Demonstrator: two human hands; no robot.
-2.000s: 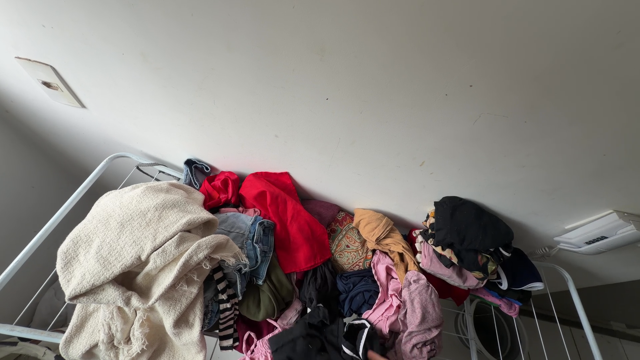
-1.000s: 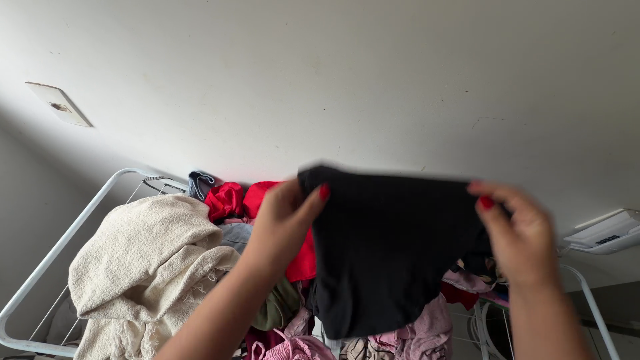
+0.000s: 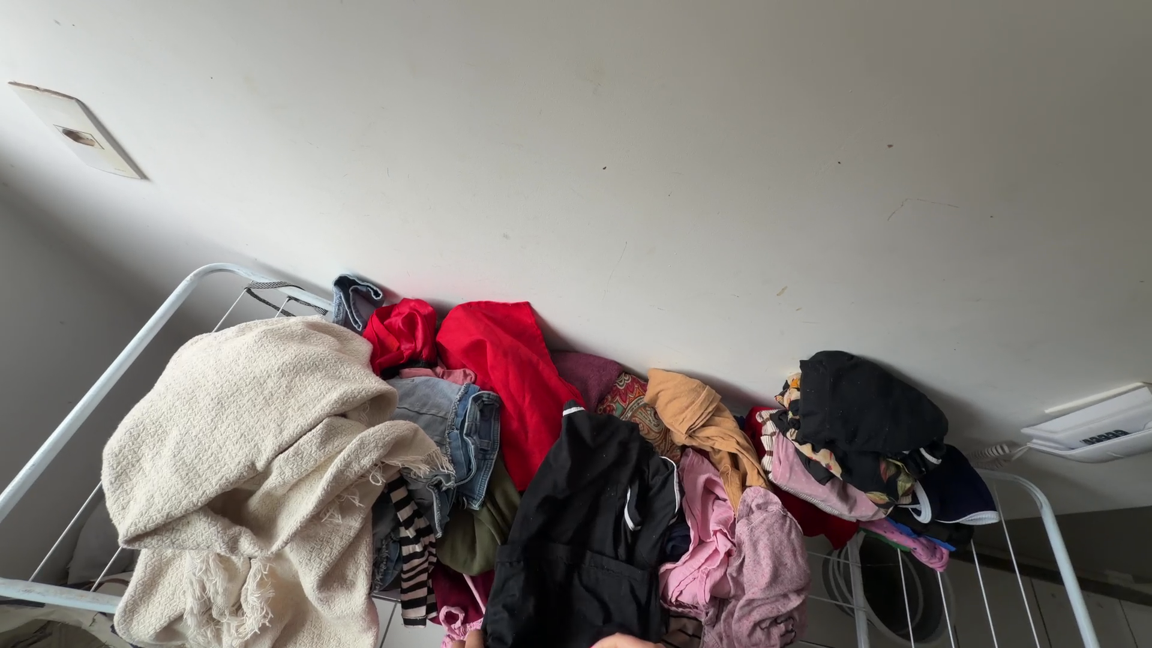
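A black garment with white piping [image 3: 585, 531] lies over the middle of a heap of clothes and runs down to the bottom edge. Only a sliver of my left hand [image 3: 472, 639] shows, at its lower left edge. Fingertips of my right hand [image 3: 627, 641] lie against its lower right part; both grips are cut off by the frame. Around it are a red cloth [image 3: 508, 387], denim shorts [image 3: 450, 432], an olive cloth [image 3: 481, 531], a tan cloth [image 3: 706, 423] and pink clothes [image 3: 760, 562].
A cream woven blanket [image 3: 261, 432] covers the left of a white metal drying rack [image 3: 108, 387]. A smaller pile, topped by a folded black cloth [image 3: 864, 400], sits at the right. Behind rises a pale wall [image 3: 576, 180] with a switch plate [image 3: 79, 133] and a white wall-mounted device [image 3: 1098, 427].
Both hands, which held up a black cloth between them one second ago, have dropped to the bottom edge. The piped black garment now extends higher over the heap than two seconds ago.
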